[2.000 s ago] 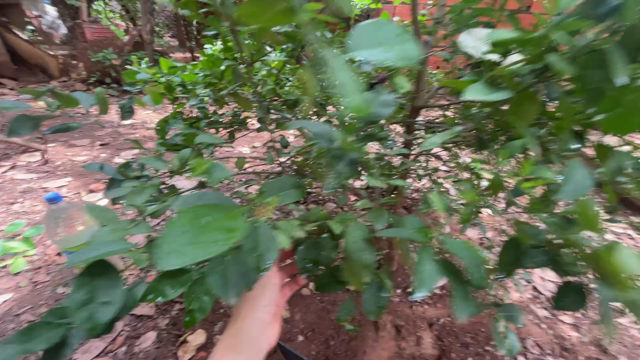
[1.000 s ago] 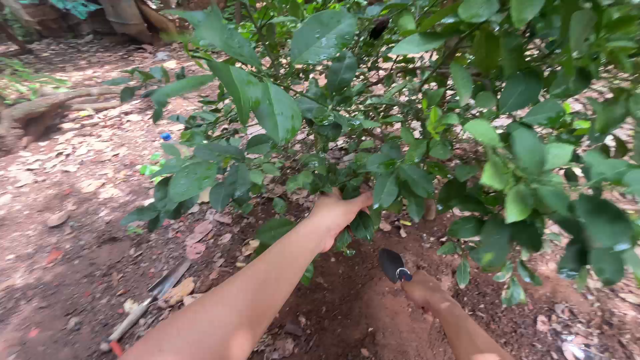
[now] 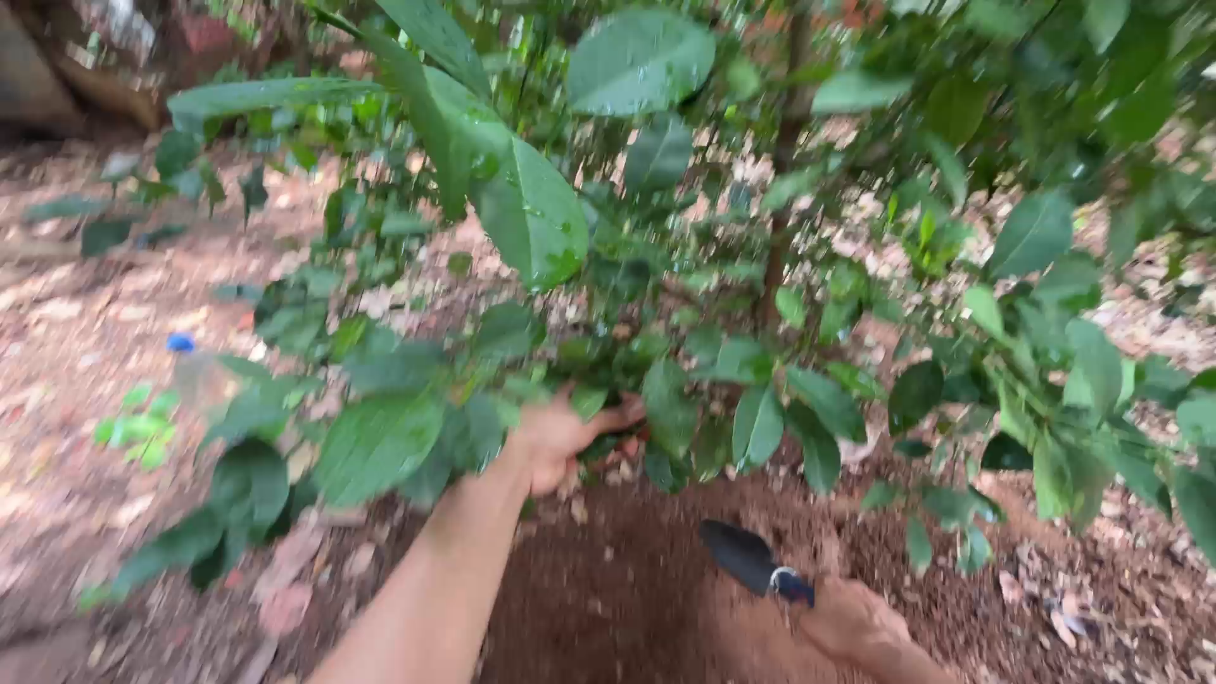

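Note:
My left hand (image 3: 560, 439) reaches into the low leafy branches of a green shrub (image 3: 760, 380), its thumb stretched to the right; leaves cover part of the fingers, and whether they grip a stem cannot be told. At the lower right, my right hand (image 3: 848, 617) is closed around the handle of a small garden trowel (image 3: 741, 556). The trowel's dark blade points up and left over bare reddish soil (image 3: 608, 589). Large wet leaves hang close to the camera above the left hand.
A plastic bottle with a blue cap (image 3: 180, 342) is at the left, partly behind leaves, beside a small bright green plant (image 3: 140, 427). The shrub's thin trunk (image 3: 781, 190) rises right of centre. Dry leaves litter the ground (image 3: 1054, 589) on both sides.
The right hand with the trowel, not visible two seconds ago, is in view one second ago and now. The left hand stays among the low branches. The view has shifted.

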